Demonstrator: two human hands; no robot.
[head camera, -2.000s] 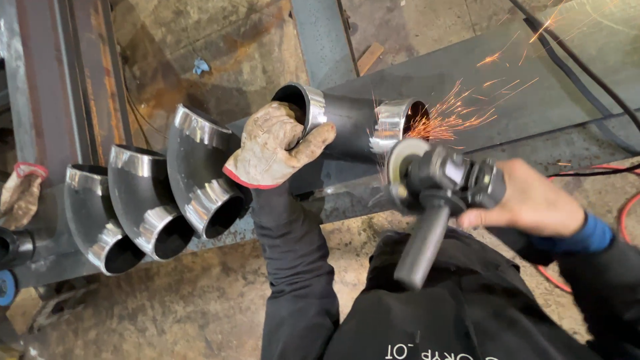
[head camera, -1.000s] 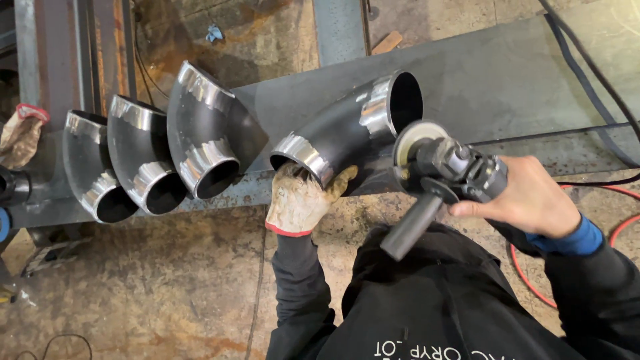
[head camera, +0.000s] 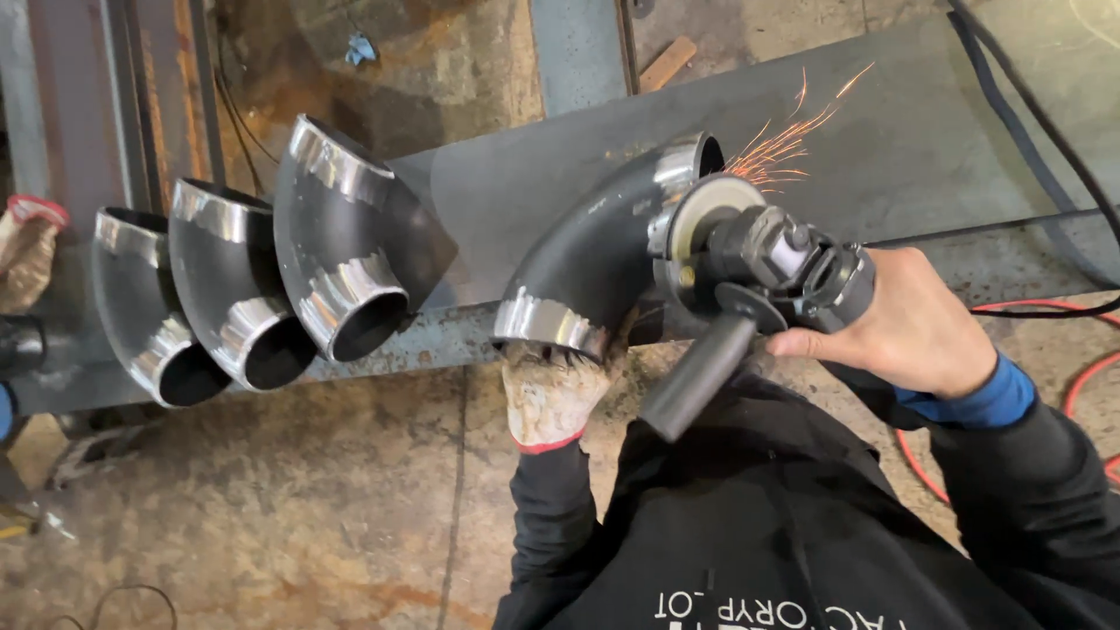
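My left hand (head camera: 556, 398), in a dirty white work glove, grips the near end of a black steel pipe elbow (head camera: 582, 241); its fingers are partly hidden in the open end. Bare, my right hand (head camera: 919, 324) holds the body of an angle grinder (head camera: 779, 254), whose side handle points down and left. The grinder's disc (head camera: 709, 219) is against the elbow's far, bright-ground end, and orange sparks (head camera: 774, 153) fly up and right from there. Both ends of the elbow show shiny bands. It lies on a long steel beam (head camera: 499, 184).
Three more elbows with shiny ends, a small (head camera: 136, 297), a middle (head camera: 223, 280) and a larger one (head camera: 337, 236), stand left on the beam. A second glove (head camera: 31, 249) lies far left. Black cables (head camera: 1041, 114) cross the beam at right; a red hose (head camera: 1076, 385) lies on the floor.
Two seconds ago my left hand lay on top of the elbow; it is now at the near end, and the elbow has been turned. Sparks, absent one second ago, fly again with the disc at the far end.
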